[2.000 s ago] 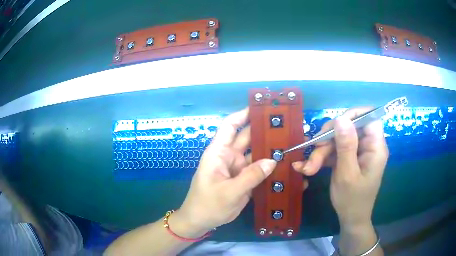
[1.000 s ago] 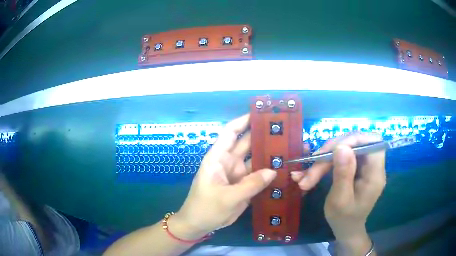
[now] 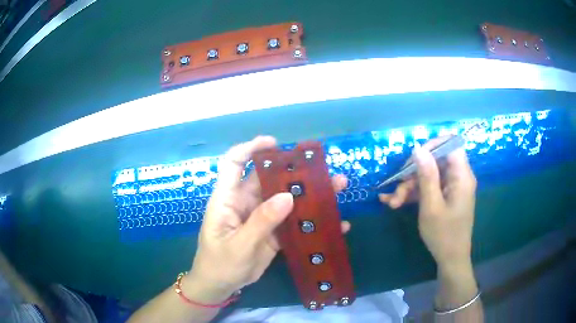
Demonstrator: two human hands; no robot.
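Note:
My left hand [image 3: 243,221] holds a red-brown fixture [image 3: 309,243], its thumb beside the top seated component and fingertips showing past the right edge. The fixture tilts, its top end leaning left. Several small round silver-grey components [image 3: 307,226] sit in it in a row. My right hand [image 3: 442,195] holds silver tweezers [image 3: 417,165], their tip pointing down-left over the blue sheet [image 3: 158,221], to the right of the fixture and apart from it. Rows of tiny pale rings [image 3: 355,195] show on the sheet. Whether the tip holds a ring is too small to tell.
Beyond a bright white strip [image 3: 265,88], a red-brown fixture [image 3: 227,52] with seated components lies on the green surface [image 3: 379,25]. Another such fixture [image 3: 516,43] lies far right. The blue sheet runs under both hands, with strong glare.
My left hand has moved left with the fixture, which has turned from upright to tilted. The tweezers have left the second component and now point at the sheet.

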